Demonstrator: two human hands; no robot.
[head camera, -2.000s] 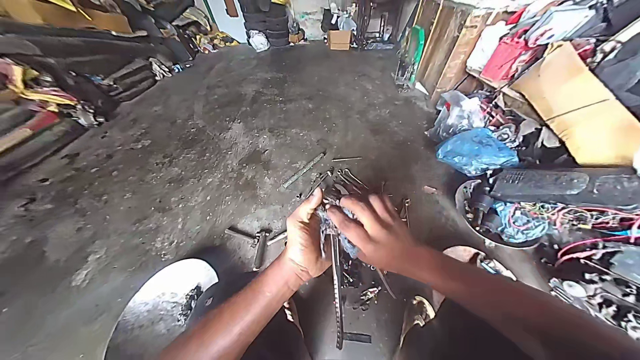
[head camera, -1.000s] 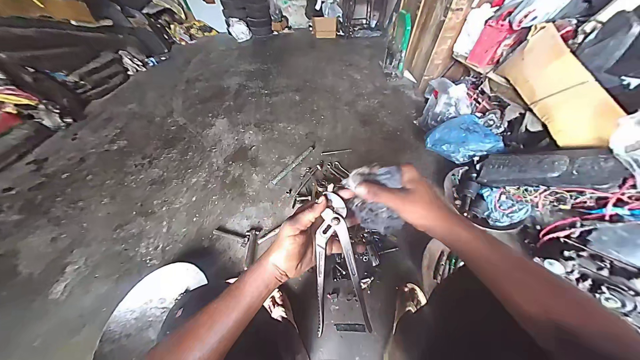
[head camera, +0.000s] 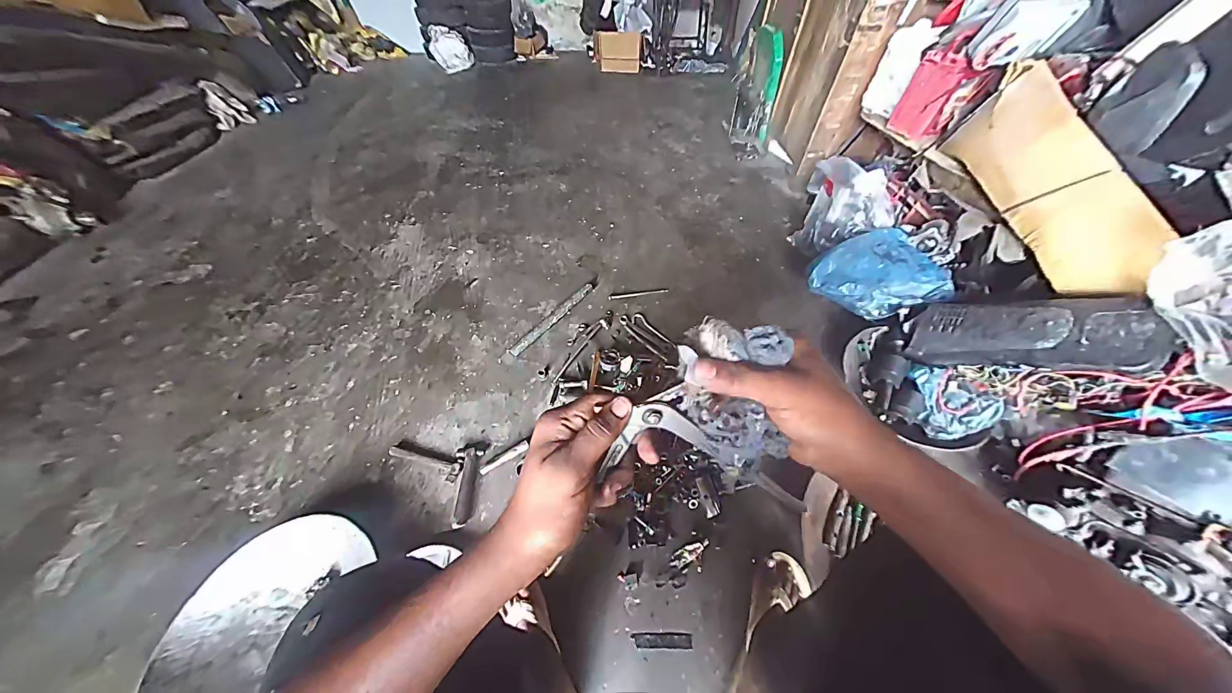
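My left hand (head camera: 577, 452) grips a pair of metal slip-joint pliers (head camera: 653, 418) near the joint, over a pile of tools and small parts. To its right, my right hand (head camera: 794, 399) holds a crumpled greyish rag (head camera: 736, 414) beside the pliers. Beneath and beyond both hands lie several wrenches (head camera: 650, 337), sockets and small metal pieces (head camera: 674, 491). A long metal bar (head camera: 551, 320) and a thin rod (head camera: 639, 294) rest on the floor just past the pile. Left of my left hand is a T-shaped tool with a dark handle (head camera: 466, 486).
At right stand a blue plastic bag (head camera: 881, 274), a container of tangled wires (head camera: 1078, 390), a dark plastic panel (head camera: 1039, 332) and a cardboard sheet (head camera: 1059, 183). A round metallic surface (head camera: 274, 597) is at lower left. Tires (head camera: 467, 29) and a cardboard box (head camera: 618, 53) stand far back.
The pliers, upright with handles hanging down one second ago, have been turned in my left hand. The right hand with the rag stays beside them, a little apart.
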